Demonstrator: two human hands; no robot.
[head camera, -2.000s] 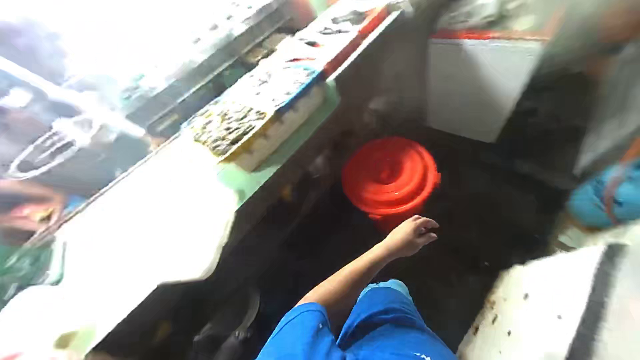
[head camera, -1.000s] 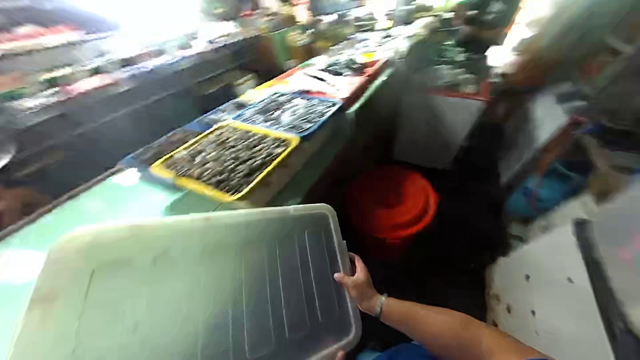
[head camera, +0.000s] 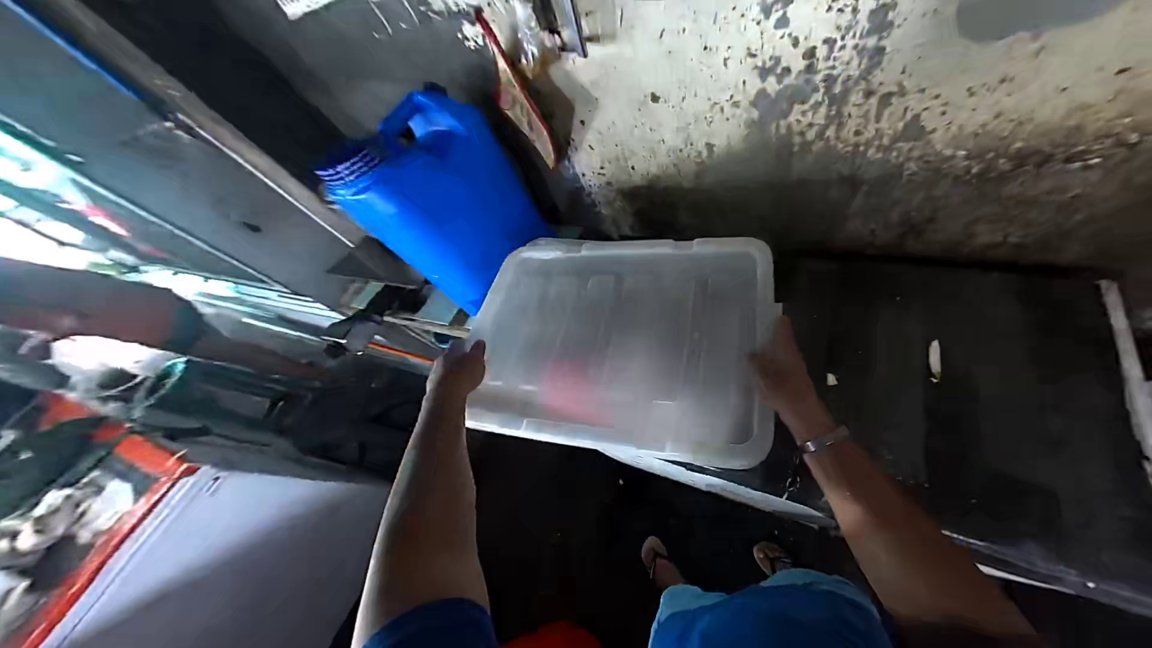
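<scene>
Between my two hands is a translucent plastic storage box (head camera: 630, 342) with a rim and ribbed panels; a blurred reddish patch shows through it. My left hand (head camera: 459, 367) grips its left edge, thumb on the rim. At the right edge my right hand (head camera: 781, 367), with a bracelet on the wrist, holds the other side; its fingertips are blurred. A blue plastic jerrycan (head camera: 450, 189) lies tilted just behind the box's upper left corner.
A dark, wet-looking ledge (head camera: 1008, 396) extends right below a stained wall (head camera: 855, 117). At lower left stands a pale panel (head camera: 225, 549) with a red edge. Another person's arm (head camera: 135, 315) shows at far left. My sandalled feet (head camera: 661, 558) are below.
The view has swung from the stall with yellow and blue trays to the stained wall. The box, over the counter a second ago, is now in front of the jerrycan, held in both hands.
</scene>
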